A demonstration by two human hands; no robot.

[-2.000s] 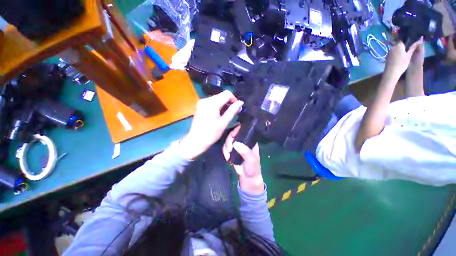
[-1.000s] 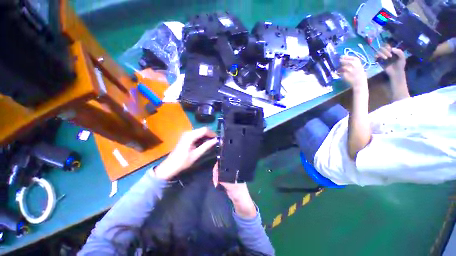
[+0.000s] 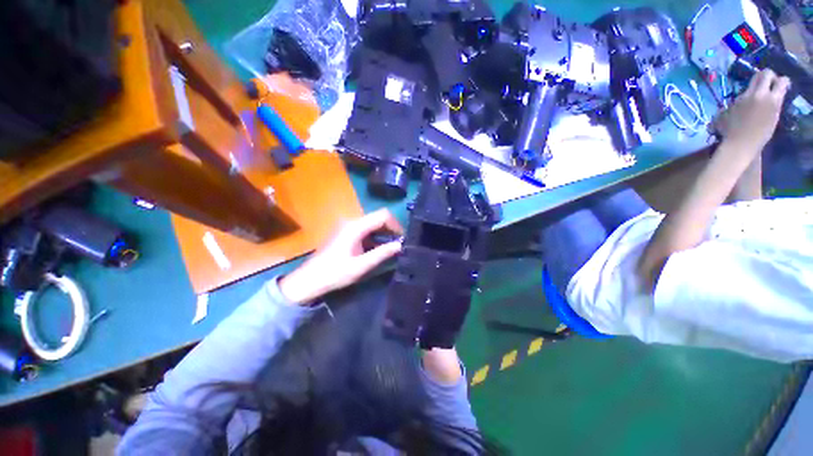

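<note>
A black boxy plastic housing unit is held above my lap, in front of the bench edge. Its face with a rectangular opening is turned up. My left hand is at the unit's left side, thumb and fingers close together at its edge; whether they pinch a small part is hard to see. My right hand is under the lower end of the unit and holds it; most of its fingers are hidden behind the unit.
An orange stand rises at the left on the green bench. A white ring and black barrels lie further left. Several black units, a blue-handled tool and a clear bag lie ahead. A person in white sits at right.
The unit has turned from label side up to opening side up and come upright in front of me. My right hand has gone beneath it. The neighbour's hands have moved.
</note>
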